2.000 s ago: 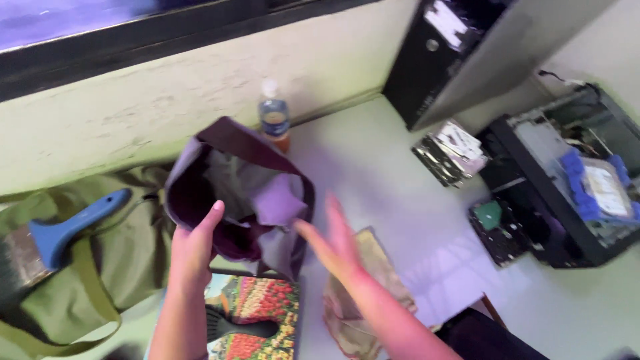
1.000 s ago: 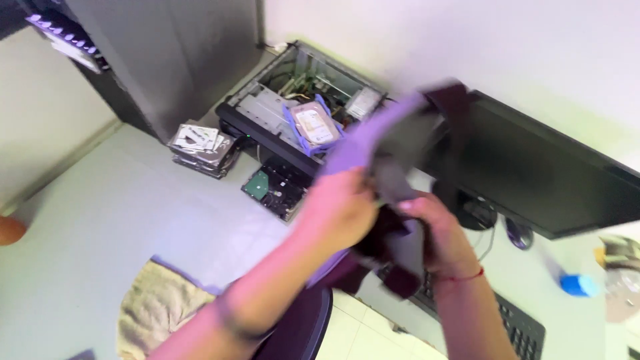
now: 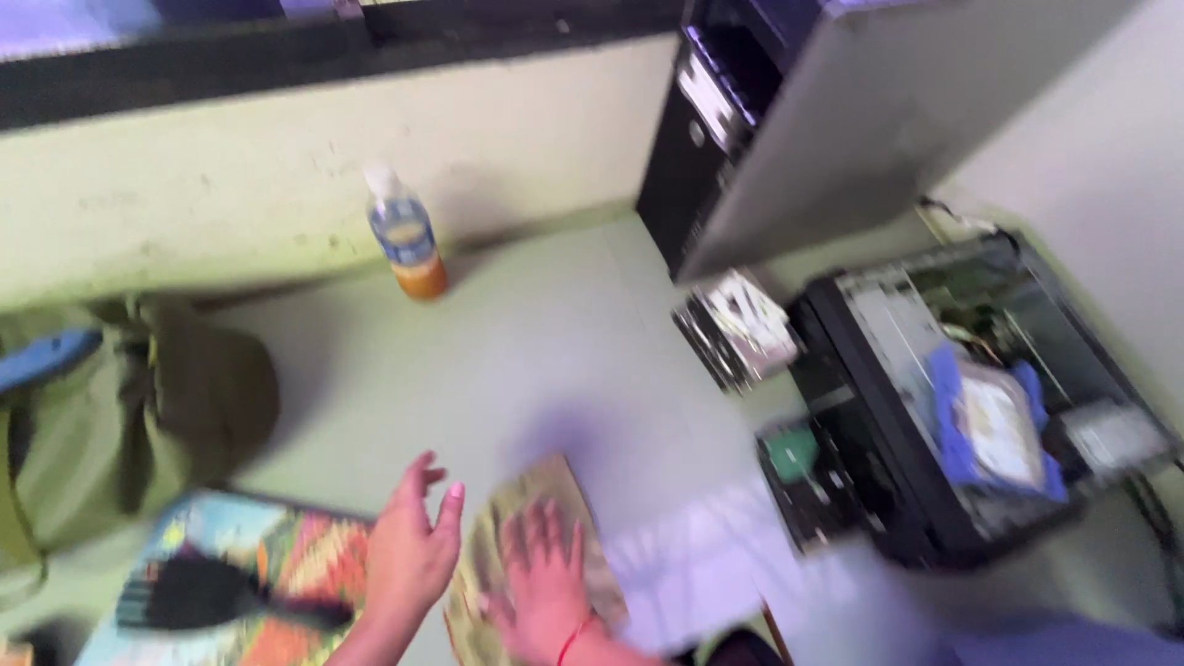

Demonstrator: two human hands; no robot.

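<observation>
My right hand point(image 3: 546, 583), with a red string at the wrist, lies flat, fingers spread, on a folded beige-brown cloth point(image 3: 546, 481) at the bottom centre. Just left of it, my left hand point(image 3: 414, 546) is raised with fingers apart and nothing held. Beneath and beside the left hand is a colourful printed mat point(image 3: 314, 555) with a black slotted spatula point(image 3: 199, 592) on it. The purple and grey fabric bag is not in view now.
An olive canvas bag point(image 3: 203, 398) with a blue-handled brush point(image 3: 46, 359) sits left. A bottle point(image 3: 407, 236) with orange liquid stands by the wall. At right are stacked hard drives point(image 3: 735, 328), a bare drive point(image 3: 809, 481), an opened computer case point(image 3: 856, 370) and an upright dark case point(image 3: 680, 176).
The purple-grey bag, held in both hands a second ago, is out of my hands and out of view. My right hand now rests on the cloth. The view has swung back left.
</observation>
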